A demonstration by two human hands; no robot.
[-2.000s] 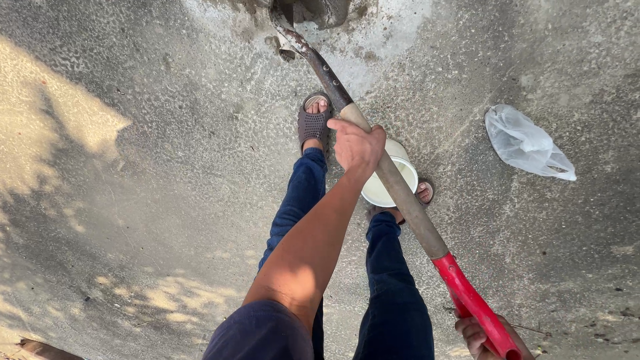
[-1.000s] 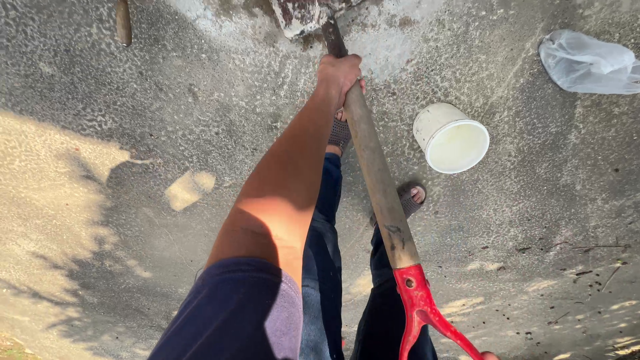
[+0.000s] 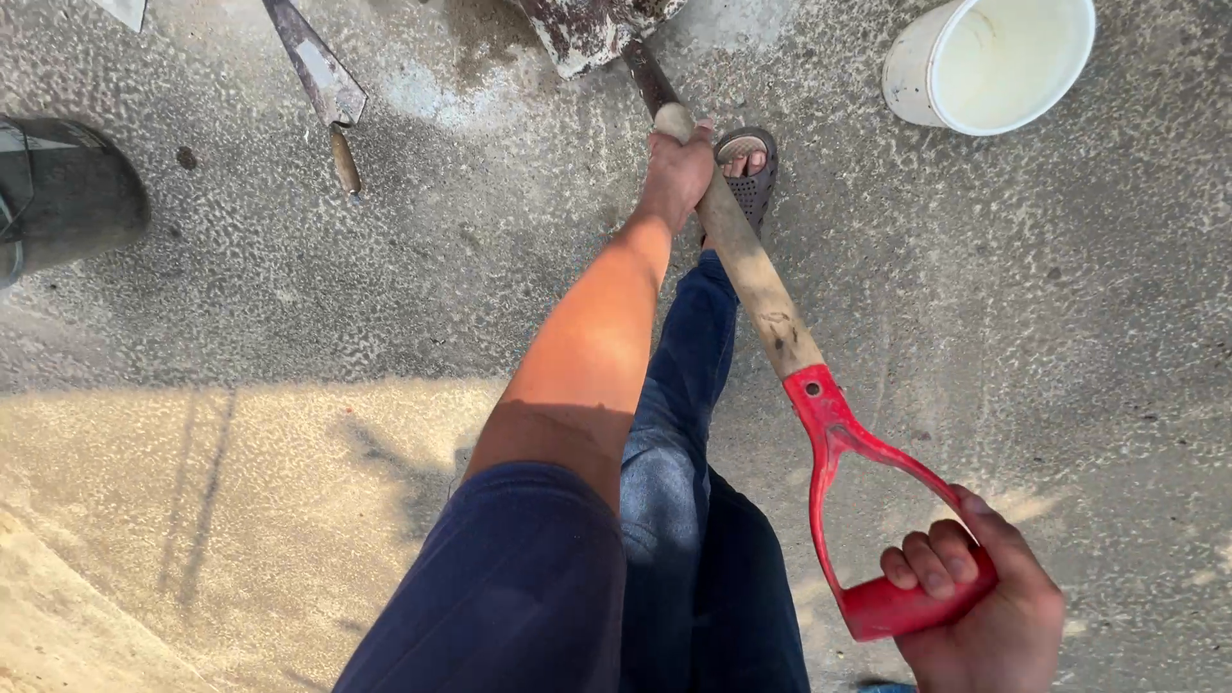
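A shovel with a wooden shaft (image 3: 756, 274) and a red D-shaped grip (image 3: 830, 414) runs slantwise from top centre to lower right. My left hand (image 3: 680, 171) is wrapped around the upper shaft, near the dark metal socket. Around the crossbar of the red grip my right hand (image 3: 982, 582) is closed. The shovel's blade (image 3: 587, 34), coated with pale, wet-looking residue, is partly cut off by the top edge of the view.
A pointed trowel with a wooden handle (image 3: 345, 162) lies on the concrete at upper left. Left of it is a black bucket (image 3: 72, 192). A white bucket (image 3: 910, 77) with whitish contents stands upper right. My sandalled foot (image 3: 749, 178) is beside the shaft.
The red grip and my right hand have come fully into view; both hands stay on the shovel. With a large shift of view, the trowel and black bucket now show and the plastic bag does not.
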